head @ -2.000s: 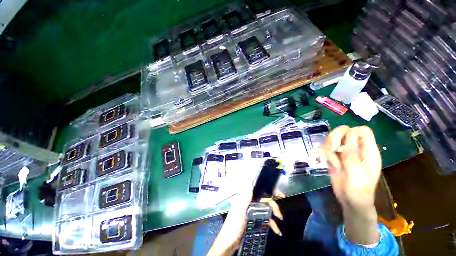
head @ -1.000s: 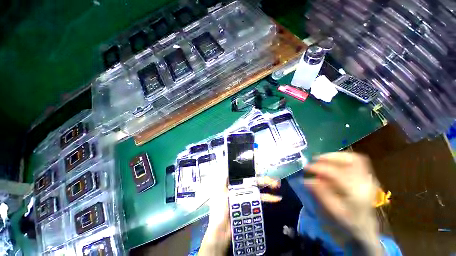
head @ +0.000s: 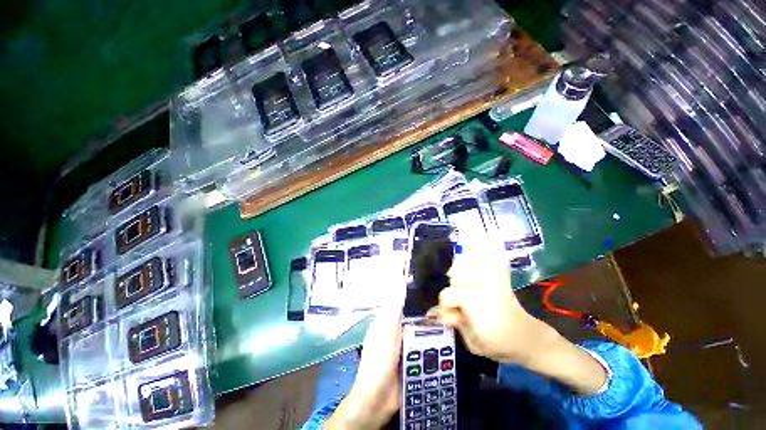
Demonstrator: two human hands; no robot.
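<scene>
An open flip phone (head: 429, 369) stands with its black screen up and its keypad towards me. My left hand (head: 380, 361) holds it from the left side near the hinge. My right hand (head: 487, 311) is at the lower right of the screen, with its fingertips bent together against it; whether they pinch something is too small to tell. Display windows (head: 332, 277) lie in rows on bright sheets behind the phone. A closed phone (head: 250, 264) lies alone on the green mat.
A tray of closed phones (head: 109, 336) is at left. Stacked clear trays (head: 227, 155) sit on a wooden board (head: 336, 172) behind. A white bottle (head: 558, 109), red marker (head: 527, 147), wipe (head: 581, 146) and keypad half (head: 637, 149) are right. An orange air gun (head: 634, 338) hangs below the edge.
My right hand has moved left from beside the phone onto the lower screen. The orange air gun and its hose now show more fully. The whole view has shifted.
</scene>
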